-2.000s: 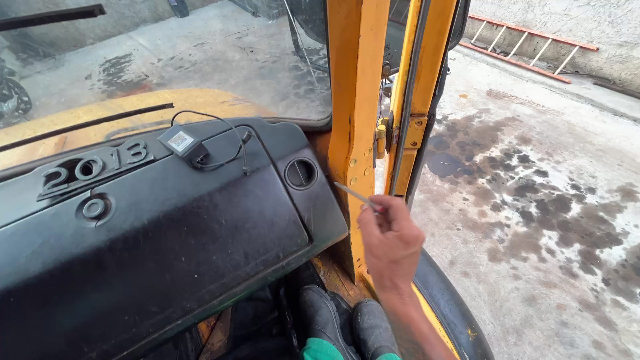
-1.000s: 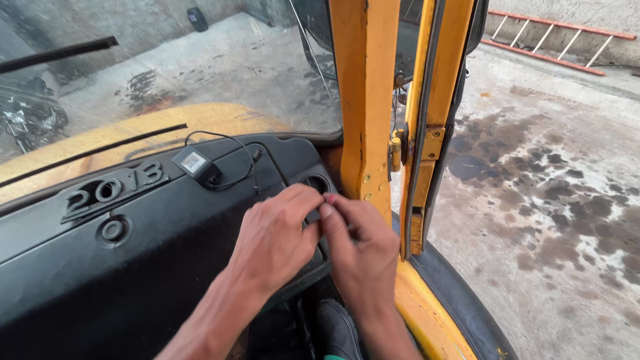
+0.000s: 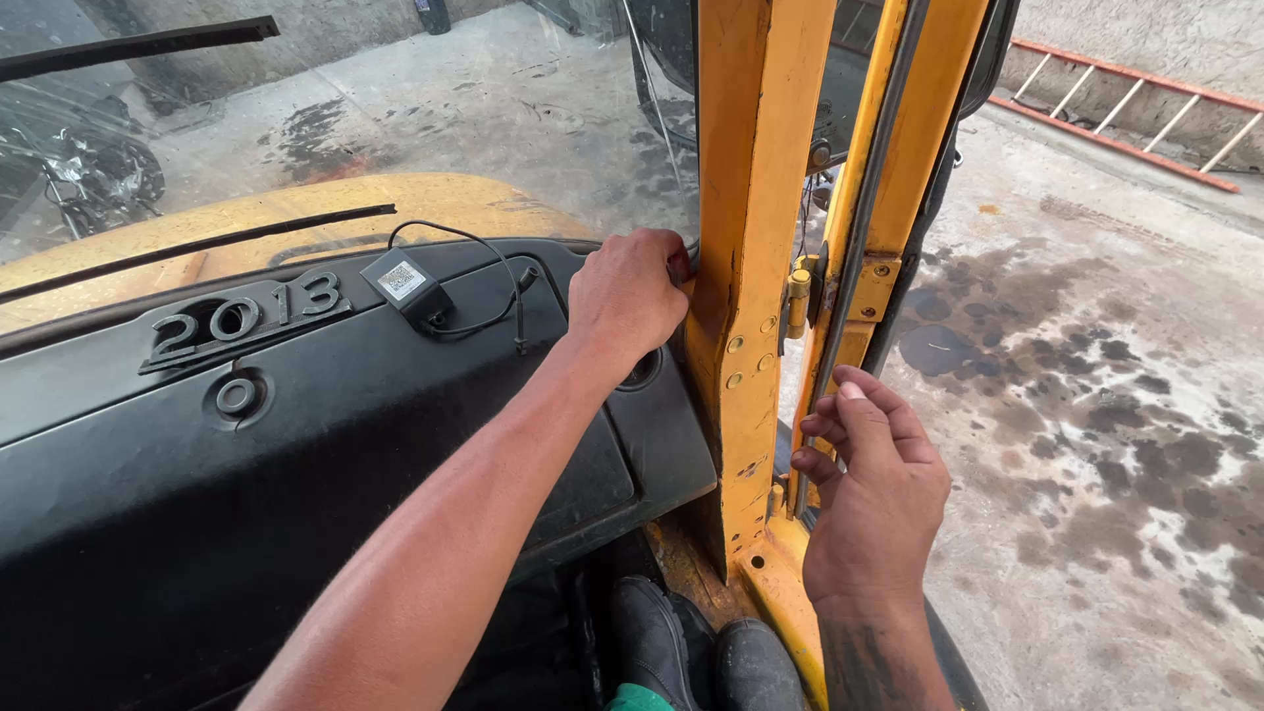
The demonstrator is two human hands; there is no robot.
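Note:
My left hand [image 3: 632, 291] reaches to the dashboard's right end, beside the yellow cab pillar [image 3: 741, 296]; its fingertips are hidden behind the hand and I cannot tell what they hold. Below it, a round air vent [image 3: 644, 369] is partly covered by the wrist. My right hand [image 3: 874, 484] is raised in front of the door frame, thumb and forefinger pinched together, with no object visible between them. On the black dashboard [image 3: 415, 454] lies a small black box [image 3: 407, 286] with a printed code on its label and a thin black cable [image 3: 518, 296] running from it.
Raised "2013" numerals [image 3: 247, 318] stand on the dashboard left of the box. A hinge [image 3: 798, 301] joins pillar and yellow door frame [image 3: 913, 138]. Dark boots [image 3: 755, 662] rest on the cab floor. Outside are an orange ladder [image 3: 1126, 109], a motorcycle [image 3: 99, 188] and stained concrete.
Two seconds ago my right hand held a thin rod near the vent. A second ago both hands met by the vent; now my left is farther forward against the pillar and my right is apart, toward the door.

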